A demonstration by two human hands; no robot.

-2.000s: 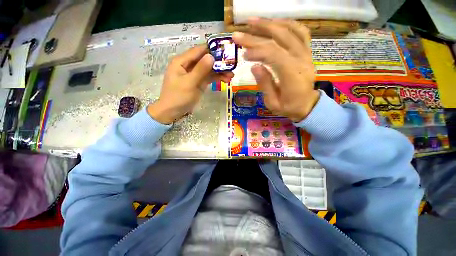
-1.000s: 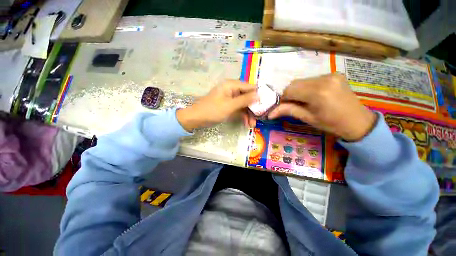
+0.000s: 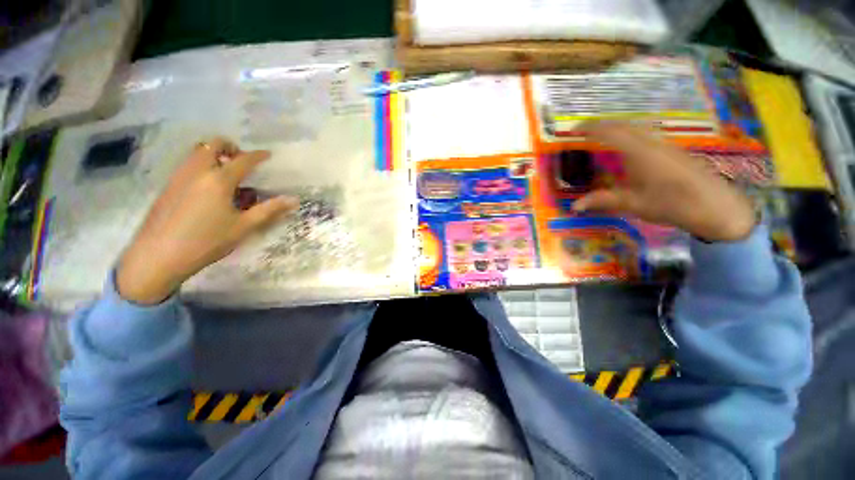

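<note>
A dark rounded-square unit [image 3: 246, 197] lies at the grey printed sheet [image 3: 216, 272], partly hidden by my left hand [image 3: 202, 211]. The thumb and index finger of my left hand are spread around it. Another dark rounded-square unit [image 3: 575, 169] is on the colourful printed card sheet [image 3: 478, 248], dark face up. My right hand [image 3: 661, 187] is beside it, with fingertips above and below the unit and apart; the hand is blurred. I cannot tell whether the fingertips touch it.
A thin pale stick [image 3: 427, 82] lies across the colour bars [image 3: 383, 122]. Beyond it is a white tray [image 3: 539, 21] on a brown wooden edge [image 3: 516, 58]. A board [image 3: 94, 70] is at the far left. A white compartment tray [image 3: 544, 328] shows below the table edge.
My hands have parted, the left moving left to the unit on the grey sheet, the right moving right. The pale-faced unit they held is no longer seen between them. The view has shifted.
</note>
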